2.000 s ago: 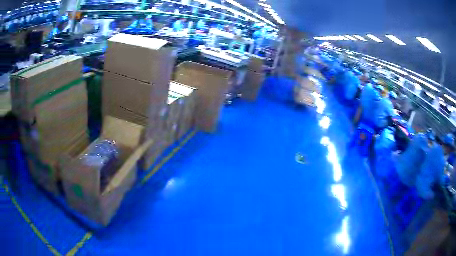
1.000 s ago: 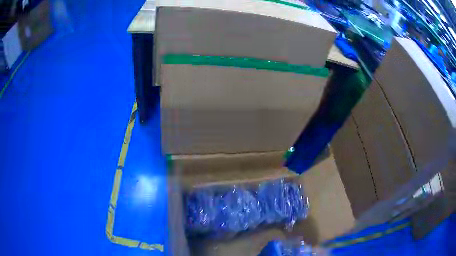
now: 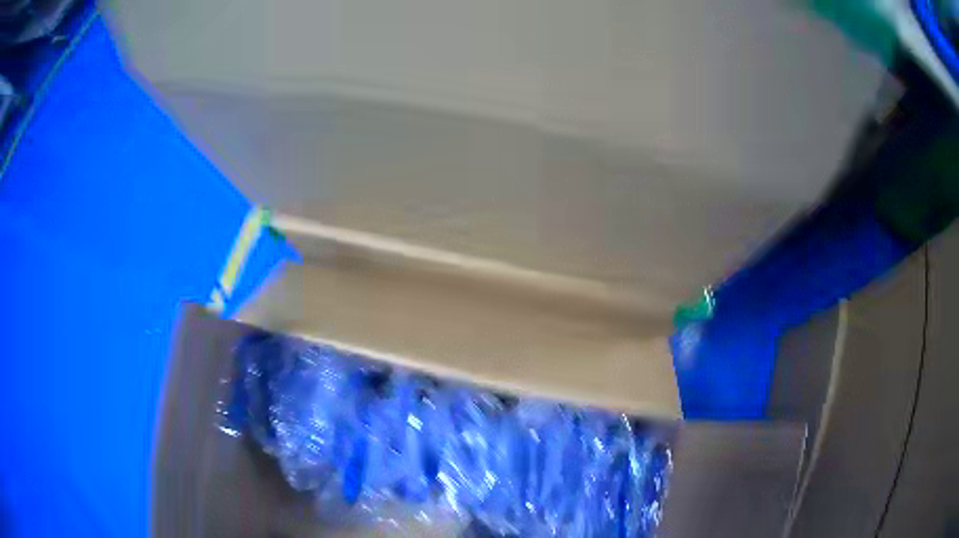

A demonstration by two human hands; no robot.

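Note:
A large open cardboard carton [image 3: 473,315] fills the lower middle of the view, seen from above. A row of bagged units [image 3: 452,441], dark blue in shiny crinkled clear plastic, stands along its far inner wall. The units are blurred and run off the bottom edge. A dark shape at the bottom edge is too blurred to name. Neither of my hands can be made out.
A tall carton flap or cardboard panel [image 3: 505,137] rises behind the carton. Green tape [image 3: 694,310] shows at a carton corner. Another cardboard surface [image 3: 868,410] is at the right. Blue floor [image 3: 84,315] with yellow tape [image 3: 242,255] lies at the left.
The view has swung from the aisle to the carton and come closer over it. The bagged units look larger. The blue object at the bottom edge one second ago is no longer distinct.

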